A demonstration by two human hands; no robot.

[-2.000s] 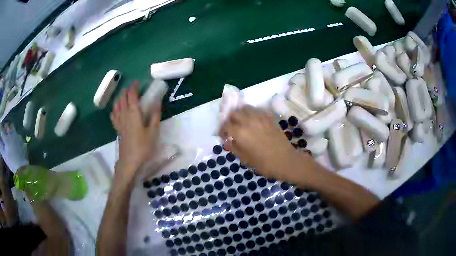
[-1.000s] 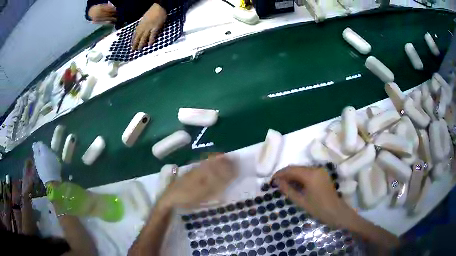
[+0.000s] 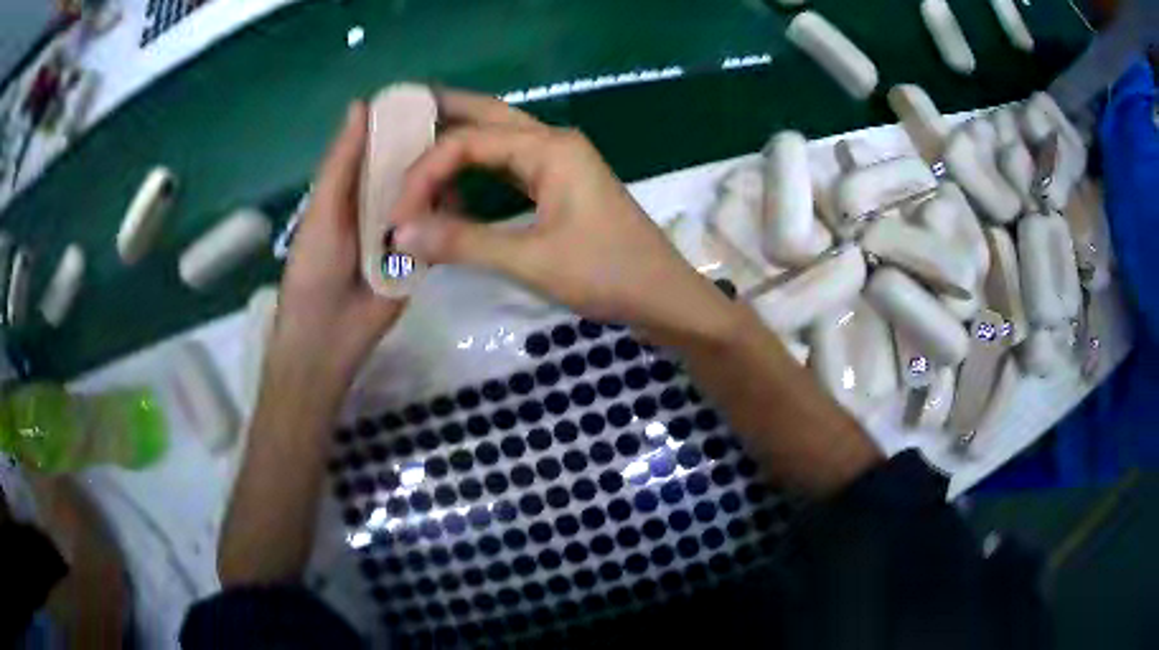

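Observation:
My left hand holds a cream oblong housing upright over the belt's near edge, its beige flat face towards me. A small patterned spot shows near its lower end. My right hand has thumb and forefinger pinched at that end, with a small dark bit at the fingertips, probably a black sticker. The sticker sheet, with tight rows of black dots, lies on the white table below my hands; my right forearm covers part of its right side.
A housing pile lies at the right. The green conveyor belt crosses behind, with scattered housings and a dotted liner strip. A neighbour's lime-green item is at lower left. Blue cloth shows at the right edge.
My left hand has taken hold of a housing and raised it. My right hand has left the sheet and moved up and left to the housing's lower end. The view has shifted.

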